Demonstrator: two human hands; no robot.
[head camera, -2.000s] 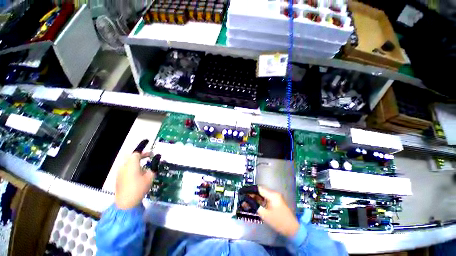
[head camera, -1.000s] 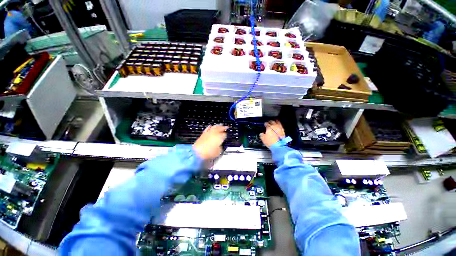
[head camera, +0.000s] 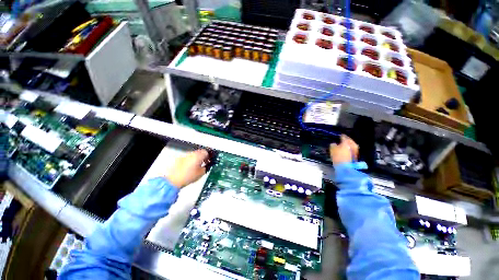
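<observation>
A large green circuit board (head camera: 219, 240) lies on the rail-edged conveyor in front of me, with a long white-silver heatsink (head camera: 262, 219) across it and a shorter heatsink (head camera: 290, 174) at its far edge. My left hand (head camera: 189, 168) is at the board's far left corner, fingers bent together. Dark tips show there; cots or a small held part, I cannot tell. My right hand (head camera: 344, 151) is at the front of the dark middle bin (head camera: 317, 143), fingers close together. Whether it holds a part is not visible.
Bins of loose metallic parts (head camera: 396, 156) and a black component tray (head camera: 268, 123) stand on the lower shelf. White foam trays (head camera: 334, 82) with copper-red rings stand above. Other boards lie left (head camera: 46, 139) and right (head camera: 437, 240). A blue cord (head camera: 347, 49) hangs over the shelf.
From beside the black tray one second ago, my left hand has come back to the board's far left corner. My right hand stays at the middle bin. The view has shifted.
</observation>
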